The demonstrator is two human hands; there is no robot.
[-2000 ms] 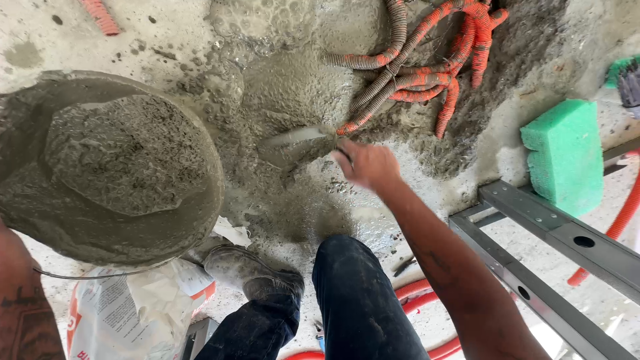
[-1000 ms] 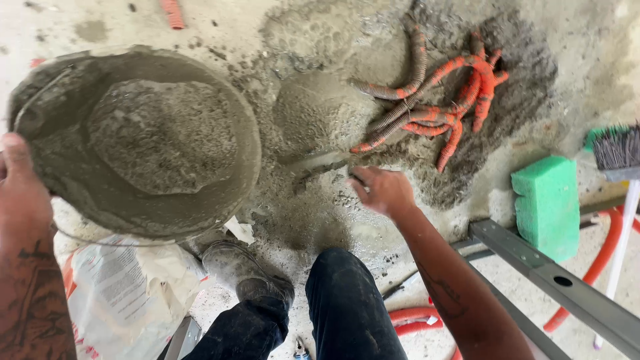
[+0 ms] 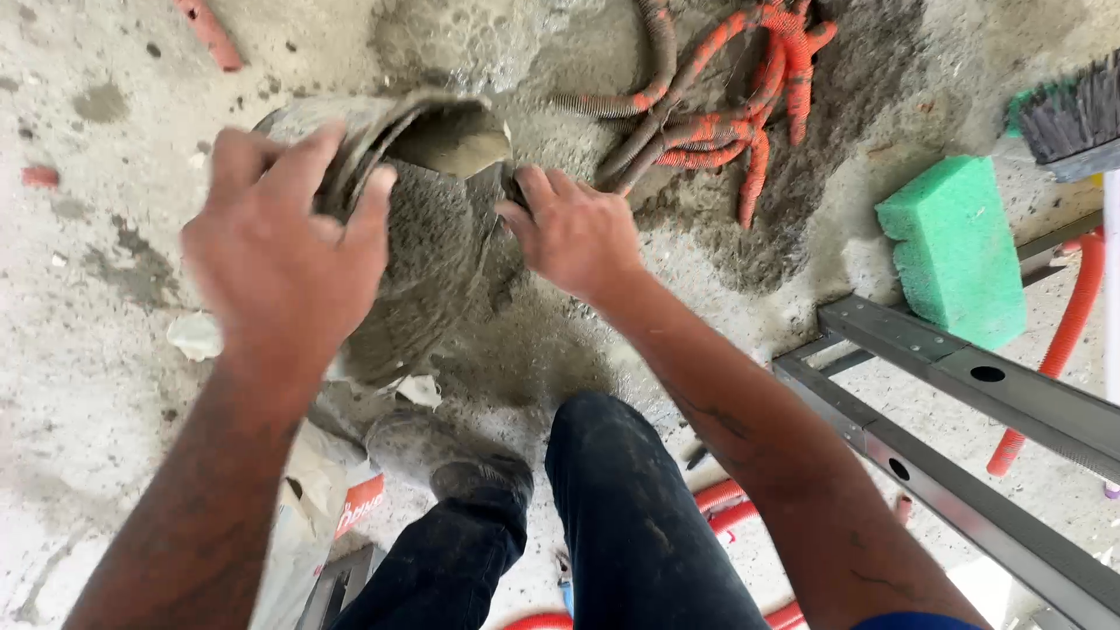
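My left hand is on the rim of a mortar bucket, its thumb and fingers around the edge. The bucket is tipped, its mouth facing the floor in front of me, with wet grey mortar in and below it. At the bucket's right side my right hand is closed on a dark tool handle; the trowel blade seems to lie against the mortar at the mouth, partly hidden. Orange corrugated conduits rise from the floor just beyond my right hand.
A metal ladder lies at the right beside a green sponge block and a brush. Red conduit runs behind the ladder. A torn bag stands near my dusty shoe. Conduit scraps lie at the upper left.
The bucket, upright at the left before, has moved right and is tipped over the floor. My left hand has moved with it. My right hand has come from the floor mortar to the bucket's mouth.
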